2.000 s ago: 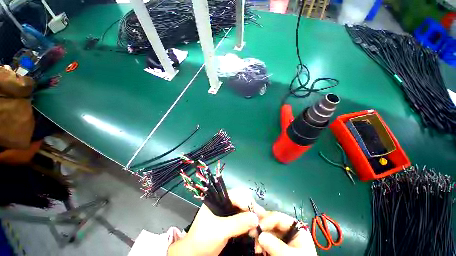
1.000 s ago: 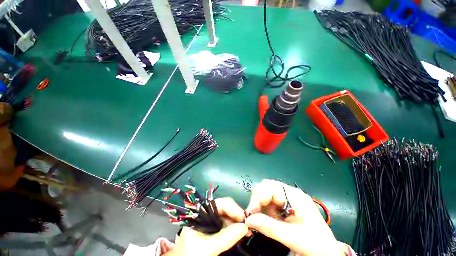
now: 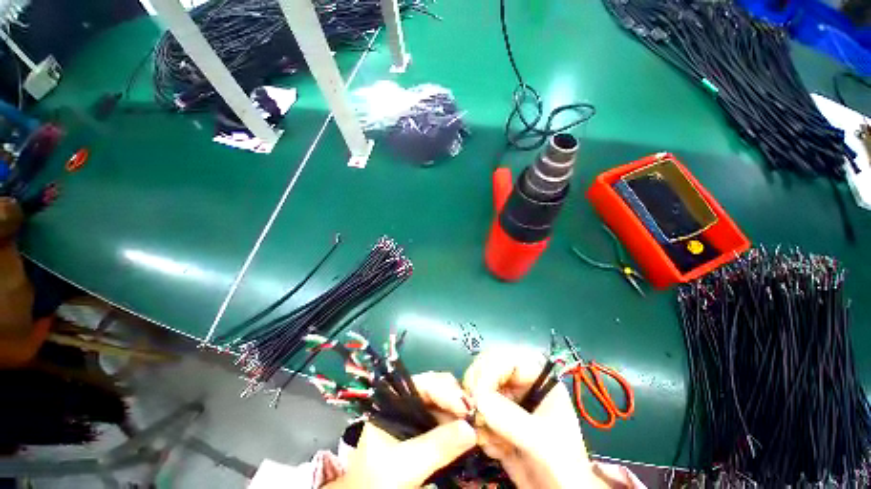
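My left hand [image 3: 406,449] is closed around a bunch of short black cables [image 3: 396,401] at the bottom middle. Red, white and green inner wires stick out of their upper ends. My right hand [image 3: 520,420] touches my left hand at the fingertips. It holds a few black cables [image 3: 542,387] whose coloured ends point up. What the fingertips pinch between them is too small to tell. Orange-handled scissors [image 3: 602,393] lie just right of my right hand, blades partly covered by the cable ends.
A small cable bundle [image 3: 329,306] lies left, a large one [image 3: 774,363] right. A red heat gun [image 3: 520,239] stands in the middle. A red tester [image 3: 669,220] and small pliers [image 3: 626,271] lie beyond the scissors. White shelf legs [image 3: 329,86] and a plastic bag [image 3: 425,124] are behind.
The view has shifted, so the bench things sit further left and higher than two seconds ago. My hands have stayed together at the fingertips. The scissors, mostly covered a second ago, show again.
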